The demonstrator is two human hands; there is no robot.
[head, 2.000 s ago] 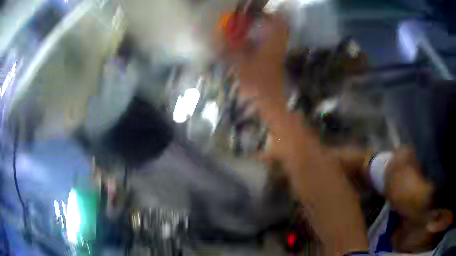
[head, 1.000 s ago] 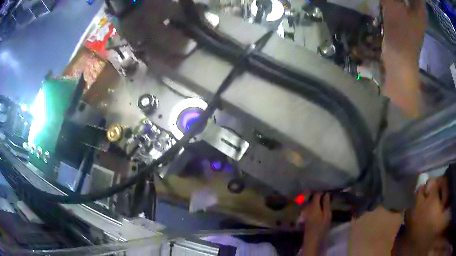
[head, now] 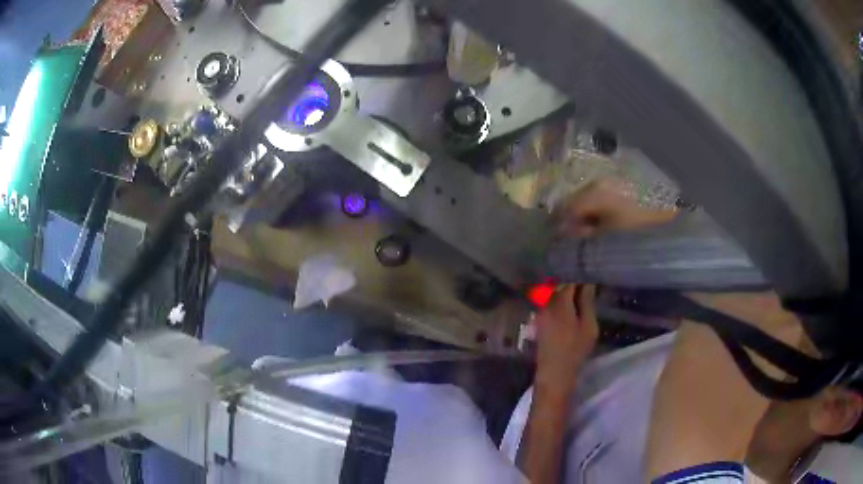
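Note:
The machine lies before me: a flat metal arm (head: 388,161) with a slot carries a white ring (head: 309,106) with a purple-glowing centre. A small purple-lit round part (head: 354,203) and a dark ring (head: 392,250) show on the plate below it. A hand (head: 568,317) reaches up from the lower edge, its fingertips at a red light (head: 541,294). A second hand (head: 606,210) is partly hidden behind a grey tube. Both seem to belong to the person at the right; neither can be made out as my own. Neither of my hands can be identified.
A person (head: 795,425) leans in at the lower right. Thick dark cables (head: 222,180) cross the view. A thick grey tube (head: 662,263) lies at the right. A brass-coloured round part (head: 144,138) and a bright green panel (head: 43,123) are at the left, a metal rail (head: 284,430) below.
The early blur has cleared. Since the last frame, the ring and metal arm have shifted up and left in view. The lower hand remains by the red light; a second hand now shows above the tube.

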